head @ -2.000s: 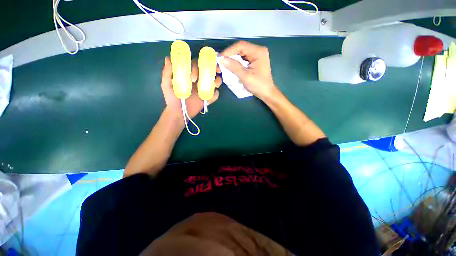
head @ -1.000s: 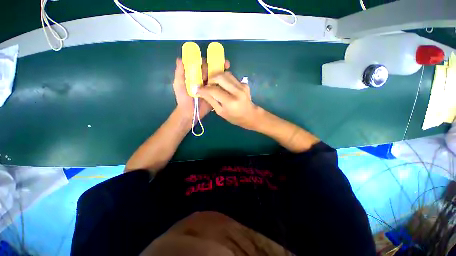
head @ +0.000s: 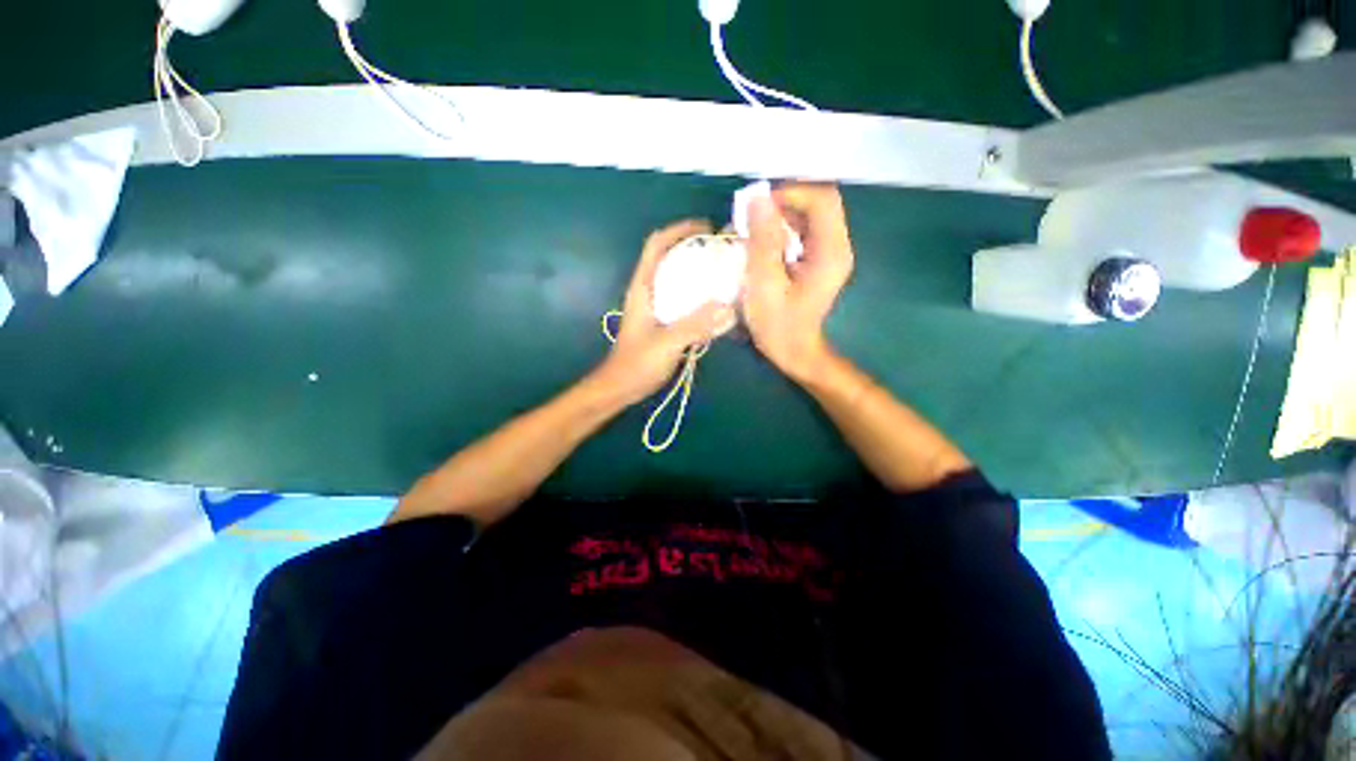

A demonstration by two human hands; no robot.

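My left hand (head: 662,309) holds a device (head: 699,280) with its white face up, over the middle of the bench. Two thin cord loops (head: 672,409) hang out below and beside this hand. A second device is not clearly visible; it may be hidden by the first or by the fingers. My right hand (head: 791,275) is just right of the device and pinches a small white wiping cloth (head: 754,208) between thumb and fingers.
A pale rail (head: 595,131) crosses behind the hands, with white devices and cords (head: 718,12) beyond. At right are a dispenser bottle (head: 1041,283), a red-capped bottle (head: 1153,223), a slanting support (head: 1190,119) and yellow sheets (head: 1321,364). White wipes (head: 72,201) lie at far left.
The yellow faces no longer show; a white face is up now. My hands have moved right, and the right hand has gone from over the devices to their right side.
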